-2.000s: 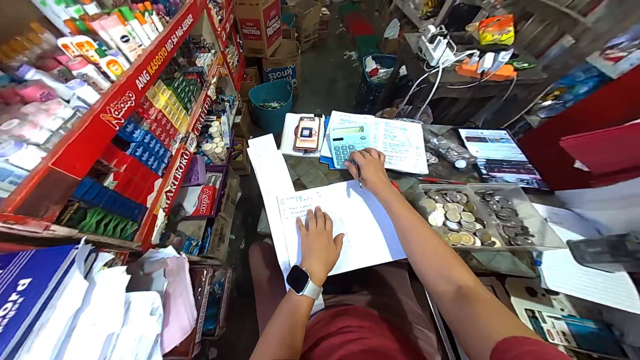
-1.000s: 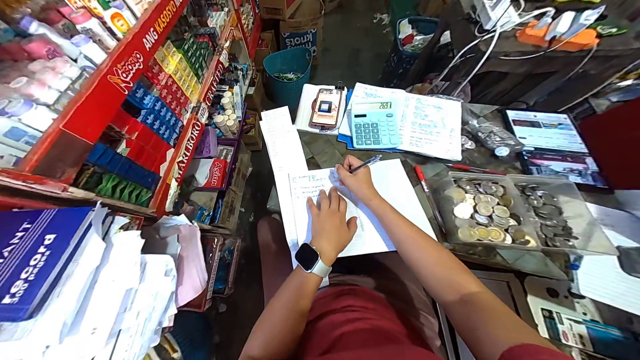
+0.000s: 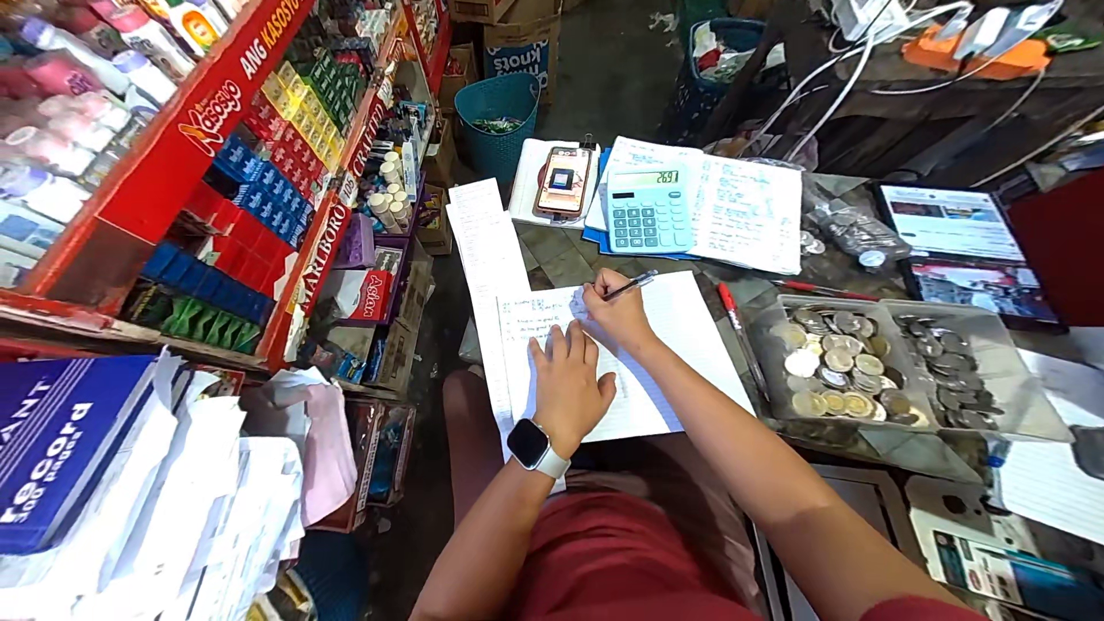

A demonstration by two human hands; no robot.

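My right hand [image 3: 617, 312] grips a pen [image 3: 631, 285], its tip side down on a lined notebook [image 3: 681, 345] that bears handwriting at its upper left. Flat on the same page lies my left hand [image 3: 572, 388], fingers spread, with a smartwatch [image 3: 528, 442] on the wrist. Long paper strips [image 3: 485, 250] run along the notebook's left edge. Beyond it a light blue calculator [image 3: 651, 211] rests on a written notebook [image 3: 750, 211], beside a phone [image 3: 565, 179] on a smaller notebook [image 3: 526, 185]. Red-capped pens [image 3: 730, 302] and a divided plastic box [image 3: 933, 414] of coins are to the right.
A tablet [image 3: 957, 224] lies at the back right, near a plastic bag [image 3: 849, 226]. Shelves of goods [image 3: 207, 172] line the left side, above stacked papers and a blue record book [image 3: 69, 440]. A teal bin [image 3: 496, 116] stands on the floor. White cables [image 3: 841, 86] hang at upper right.
My right hand has moved from the calculator down to the notebook page, pen in its fingers. Between the last two frames it has shifted slightly. The left hand stays on the page.
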